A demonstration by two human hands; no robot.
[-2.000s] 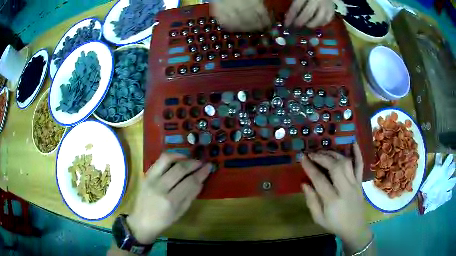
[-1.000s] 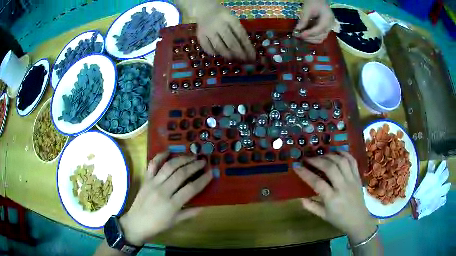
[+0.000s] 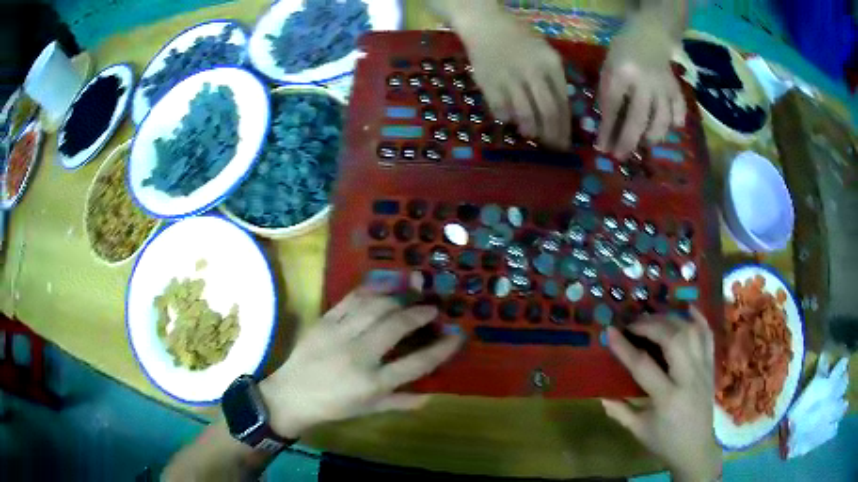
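The dark-red keycap tray (image 3: 452, 372) lies in front of me with two keyboard-shaped fields. Loose round keycaps (image 3: 516, 256), shiny or grey-green, lie scattered over the near field's middle and right. A dark-blue spacebar keycap (image 3: 532, 336) sits in the near long slot. My left hand (image 3: 372, 348) rests on the tray's near left corner, fingers apart, fingertips by a small blue modifier keycap (image 3: 452, 330). My right hand (image 3: 668, 362) is at the near right corner, fingers apart and slightly blurred, one fingertip by another small blue keycap. What lies under both hands is hidden.
Another person's two hands (image 3: 527, 85) work over the far field. Left are plates of teal (image 3: 196, 136) and yellow modifier keycaps (image 3: 193, 325), and a bowl of round teal keycaps (image 3: 293, 169). Right are a white-lilac bowl (image 3: 758, 202), orange keycaps (image 3: 753, 353), a glove (image 3: 817, 409) and a brown box (image 3: 833, 188).
The view has shifted, so the tray and plates appear further right. My hands remain at the tray's near corners with small finger movements. The other person's hands have moved nearer over the far field.
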